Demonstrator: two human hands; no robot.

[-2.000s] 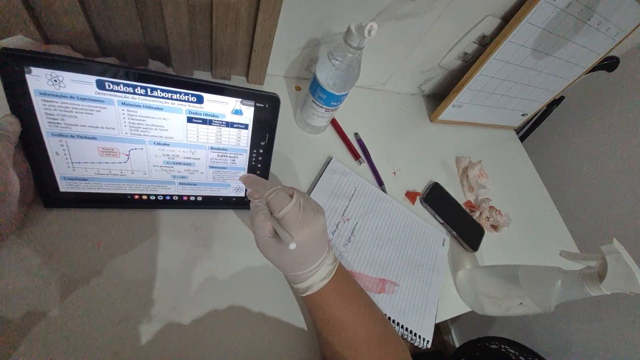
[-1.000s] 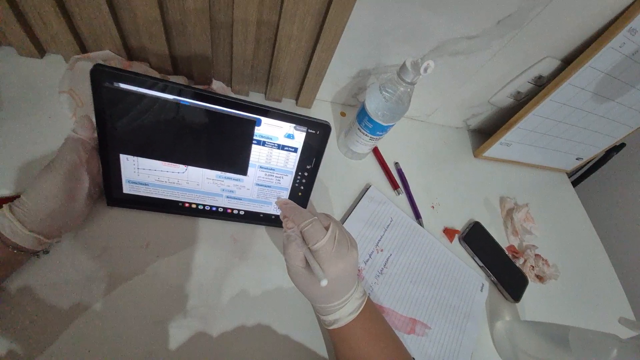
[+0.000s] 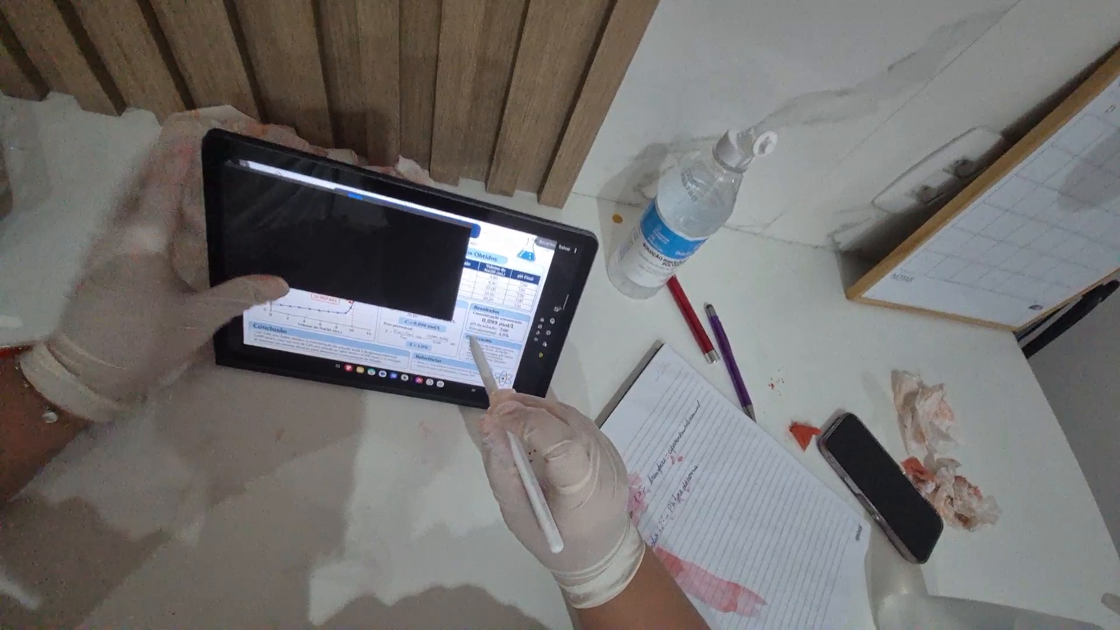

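Observation:
My left hand (image 3: pixel 149 280), in a pale glove, grips the left side of a black tablet computer (image 3: pixel 394 393), its thumb over the screen edge. The tablet is tilted above the table, and a black rectangle covers much of the page with a graph and tables on its screen. Between the gloved fingers of my right hand (image 3: pixel 560 490) is a white stylus (image 3: pixel 534 494), its tip at the lower right of the screen. Right of this hand lies a spiral notebook (image 3: pixel 752 499) with handwriting and a pink stain.
Behind the notebook are a clear plastic bottle (image 3: pixel 674 227), a red pen (image 3: pixel 693 322) and a purple pen (image 3: pixel 730 360). A smartphone (image 3: pixel 881 486) lies near crumpled stained tissues (image 3: pixel 949 490). A wood-framed planner board (image 3: pixel 1006 201) leans at the right; wooden slats (image 3: pixel 394 79) stand behind the tablet.
A black rectangle now covers part of the page that showed fully two seconds ago. My left thumb has come over the front of the tablet. The stylus tip now shows against the screen.

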